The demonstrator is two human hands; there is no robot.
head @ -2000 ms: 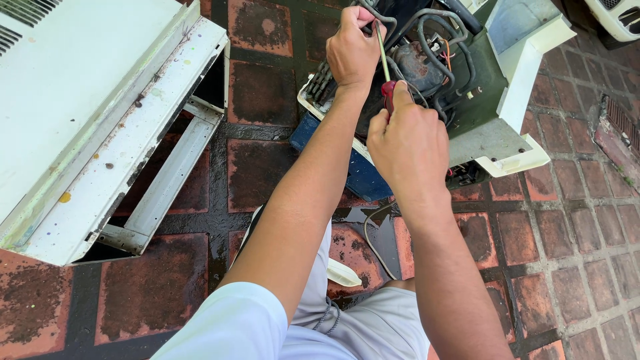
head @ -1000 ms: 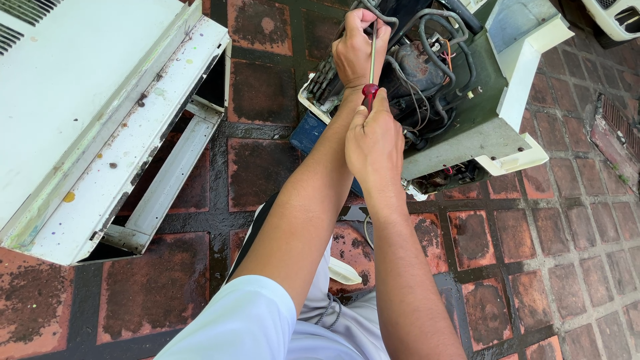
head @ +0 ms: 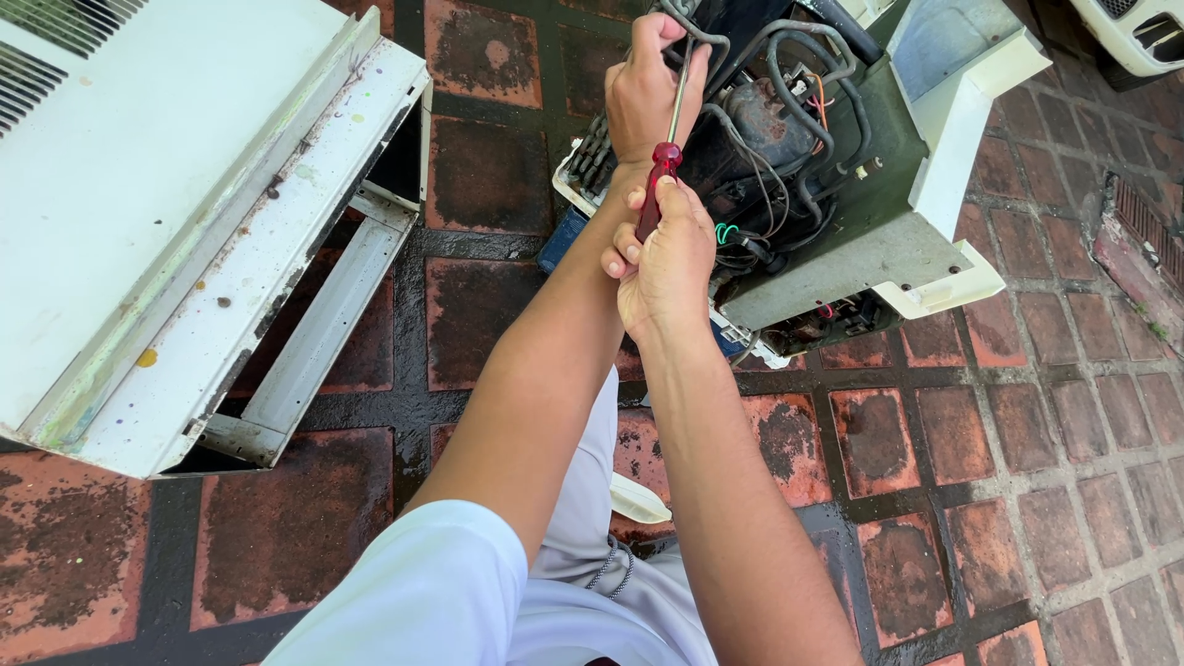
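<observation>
A screwdriver with a clear red handle (head: 662, 185) points up toward the tubing of an opened air conditioner chassis. My right hand (head: 668, 245) is closed around the lower part of its handle. At the top, my left hand (head: 652, 88) is beside the metal shaft with fingers curled at a bent grey tube (head: 700, 32); whether it grips tube or shaft is unclear. The screwdriver's tip is hidden among tube and fingers. Right of my hands lie the rusty black compressor (head: 760, 120), dark looped pipes, an orange wire and a green wire (head: 728, 234).
A white metal air conditioner casing (head: 185, 231) with vents lies at the left on wet red floor tiles (head: 490, 314). The chassis side panel (head: 832, 259) juts out at the right. A white plastic part (head: 1142, 32) is at the top right, a rusty grate (head: 1147, 231) below it.
My right hand has moved left and its hold on the screwdriver handle has shifted lower. The screwdriver now leans the other way. My left hand stays near the bent tube.
</observation>
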